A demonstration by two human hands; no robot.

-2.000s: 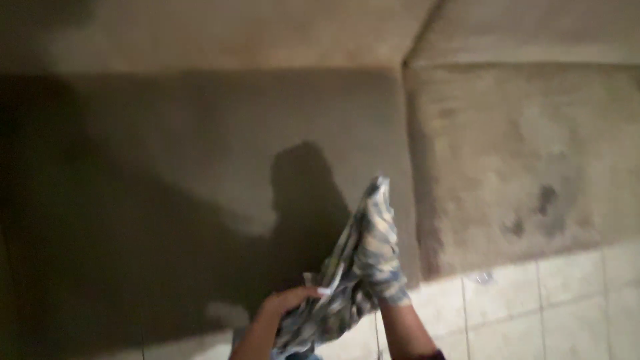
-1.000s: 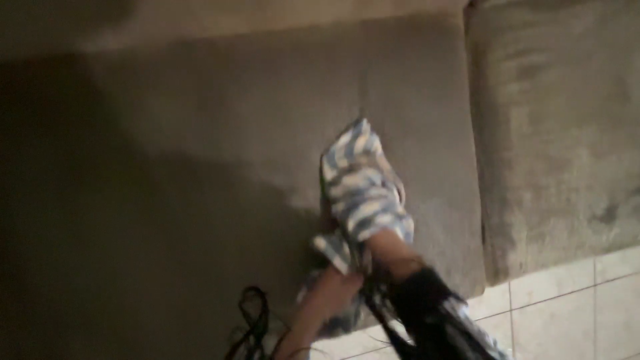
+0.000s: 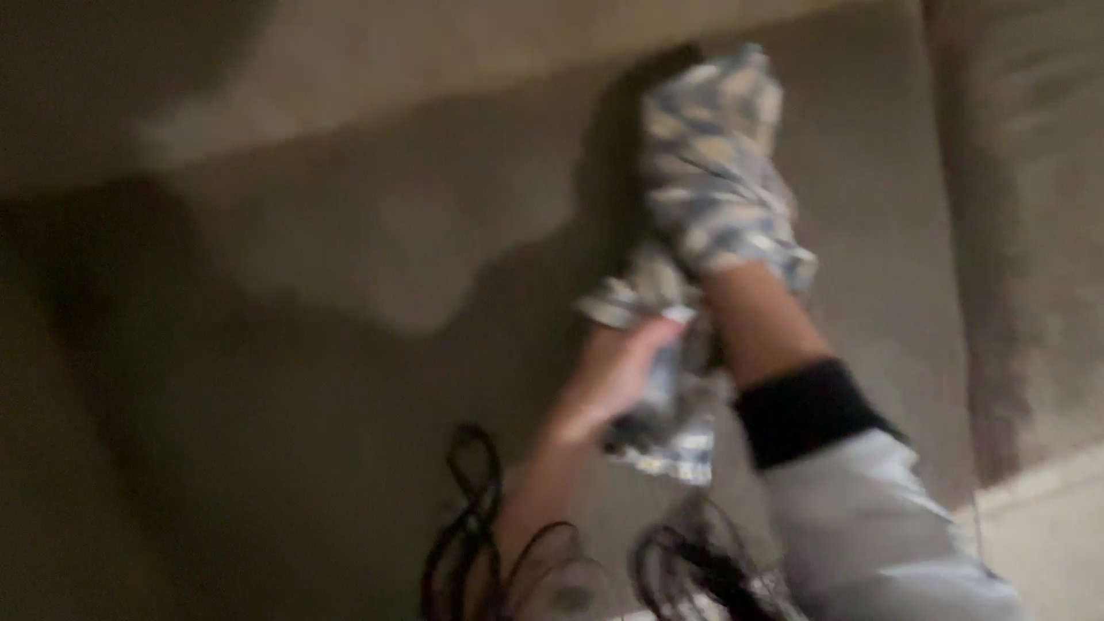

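A blue, white and cream patterned cloth covers my right hand, which reaches over the grey-brown sofa seat cushion; the fingers are hidden inside the fabric. Below it and to its left, my left hand grips a bunched part of the same cloth, thumb on top. A loose end of the cloth hangs beneath my left hand. The picture is blurred, so fine folds do not show.
Dark looped cords or strands hang across the lower edge of the view. The sofa's backrest runs along the top, another cushion lies at the right, and pale floor tiles show at the lower right.
The cloth-covered right hand has moved up over the seat cushion, toward the backrest. My left hand has come along, holding the cloth. The dark cords were not in view two seconds ago.
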